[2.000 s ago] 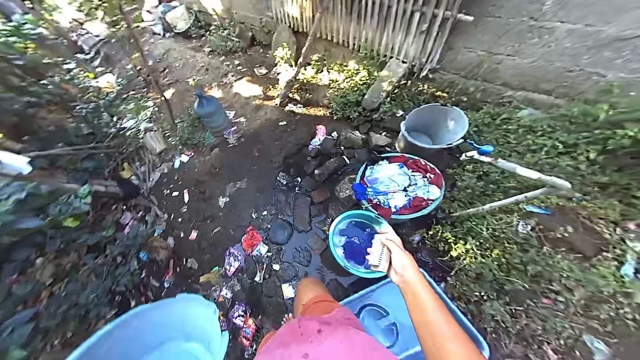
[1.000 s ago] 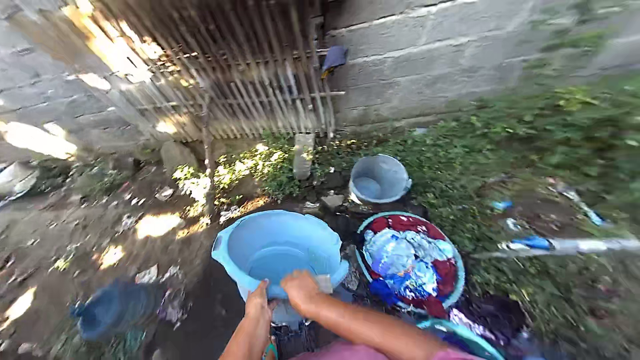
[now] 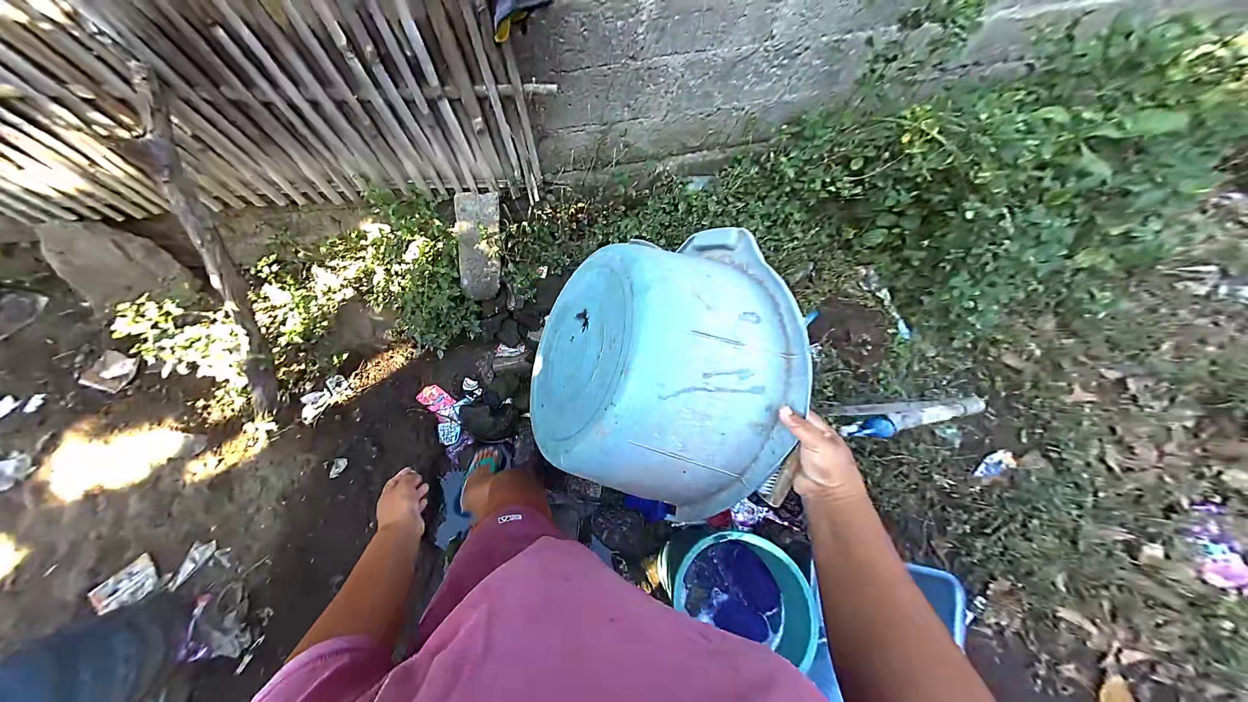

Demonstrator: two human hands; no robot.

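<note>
My right hand (image 3: 821,456) grips the rim of a large light-blue plastic basin (image 3: 682,370), which is tipped on its side with its scuffed underside facing left. Pressed in the same hand is a scrub brush (image 3: 783,480) with pale bristles. My left hand (image 3: 402,502) hangs at the left over the ground, fingers loosely bent, holding nothing. Below the basin stands a teal tub (image 3: 801,595) with dark blue cloth (image 3: 731,590) in sudsy water. Parts of other laundry (image 3: 751,514) show just under the basin's lower edge, mostly hidden by it.
A blue plastic container (image 3: 941,595) lies at my right. Beyond the basin are a bamboo fence (image 3: 390,97), a concrete block wall (image 3: 663,88) and an upright stone (image 3: 478,244). A pole (image 3: 926,413) lies at the right. Litter (image 3: 127,583) dots the dirt; a wooden post (image 3: 195,214) leans left.
One second ago both hands were at the near rim of the upright basin; now it is tipped and held by my right hand alone. My left hand has let go and moved left.
</note>
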